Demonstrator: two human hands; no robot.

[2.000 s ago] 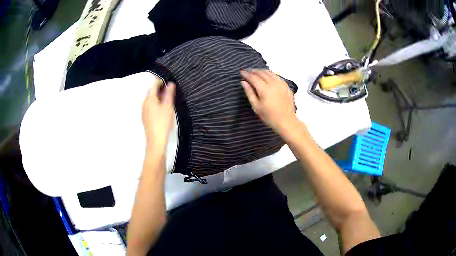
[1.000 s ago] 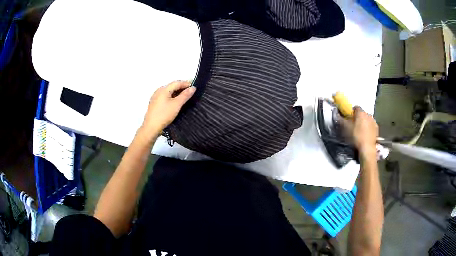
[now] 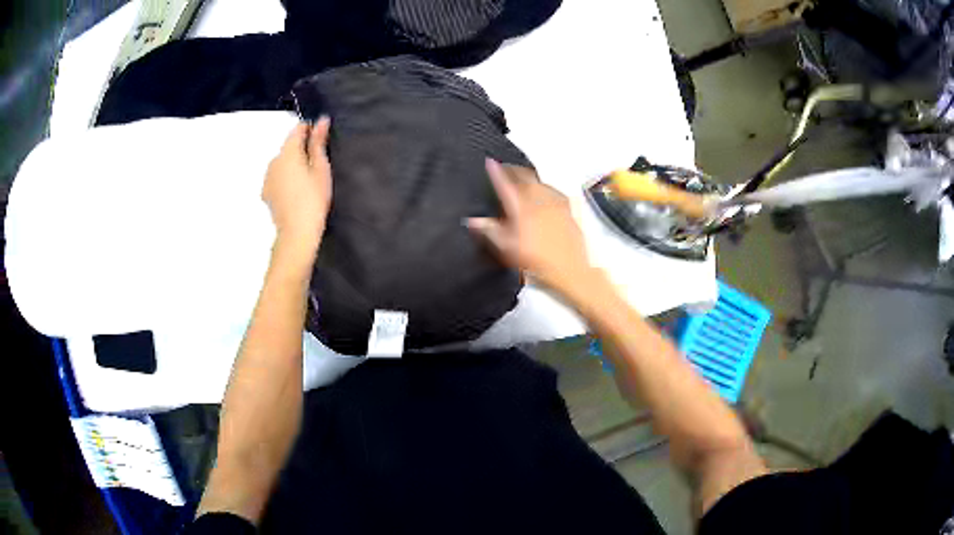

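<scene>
A dark pinstriped garment body (image 3: 408, 157) lies over the right end of the white padded pressing board (image 3: 157, 230). A white label (image 3: 388, 332) shows at its near edge. My left hand (image 3: 300, 186) is at the garment's left edge, fingertips at the cloth; whether it pinches the edge is unclear. My right hand (image 3: 539, 225) is over the garment's right side, blurred, fingers spread, holding nothing. The steam iron (image 3: 654, 209) with its yellow handle rests on the white table to the right, out of my hands.
A black sleeve (image 3: 199, 75) and a striped oval part in black cloth (image 3: 450, 19) lie at the far side. The iron's white tube (image 3: 837, 188) runs right. A blue slotted basket or stool (image 3: 727, 340) stands below right. A printed sheet (image 3: 128, 457) is at lower left.
My right hand has let go of the iron and moved left over the garment. The garment now shows a plainer dark surface and the label. The view has shifted.
</scene>
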